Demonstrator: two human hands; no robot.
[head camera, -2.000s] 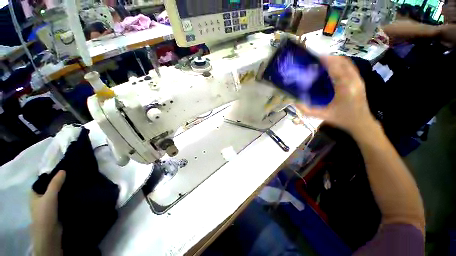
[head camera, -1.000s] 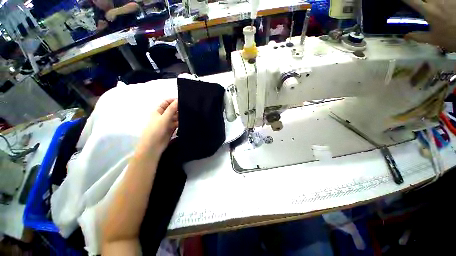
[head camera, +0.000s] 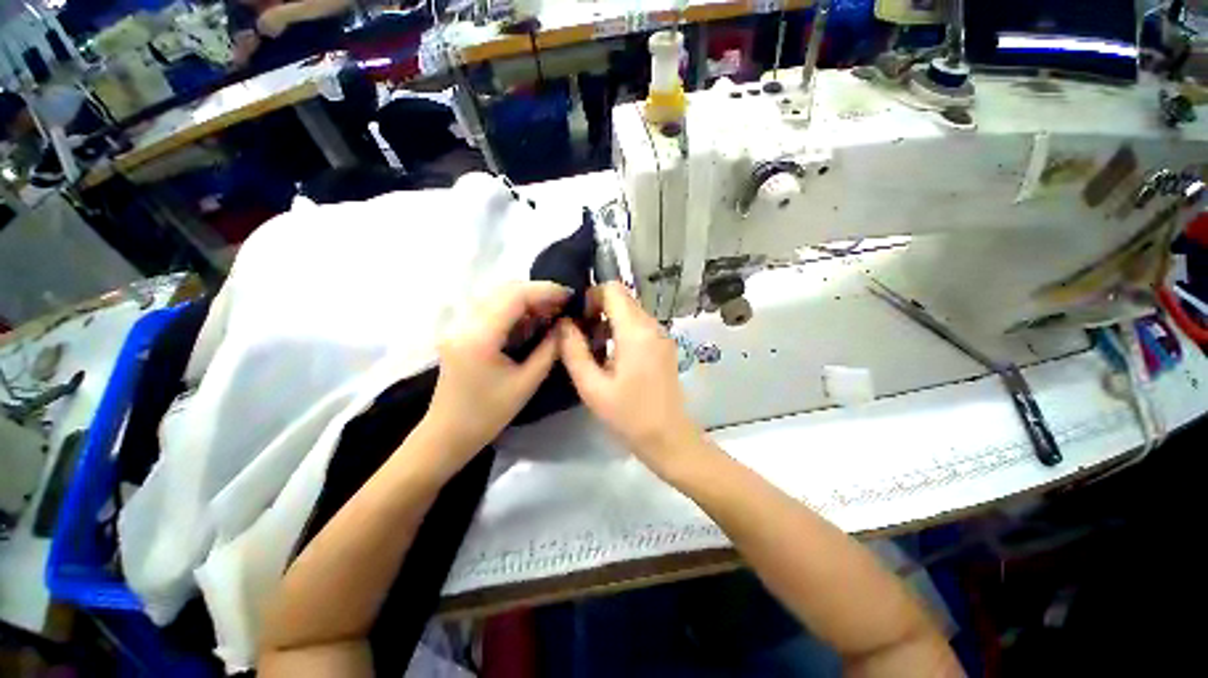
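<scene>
My left hand (head camera: 493, 358) and my right hand (head camera: 633, 371) meet just left of the needle area, both pinching the black cloth (head camera: 563, 265) between fingertips. The cloth's held edge is partly hidden by my fingers. The black cloth also runs down under my left forearm. The white garment cloth (head camera: 305, 318) is heaped left of my hands. The off-white sewing machine (head camera: 861, 172) stands to the right. Its presser foot is mostly hidden behind my right hand.
Black-handled snips (head camera: 1031, 417) and thin tweezers (head camera: 927, 321) lie on the bed, with a small white pad (head camera: 848, 384). A blue bin (head camera: 93, 530) stands at left. The mobile phone (head camera: 1053, 40) rests on top at right. A person's arm (head camera: 298, 13) shows behind.
My right hand has left the phone at the upper right and come to the black cloth beside my left hand. My left hand has moved right, and the raised black panel is now bunched between both hands.
</scene>
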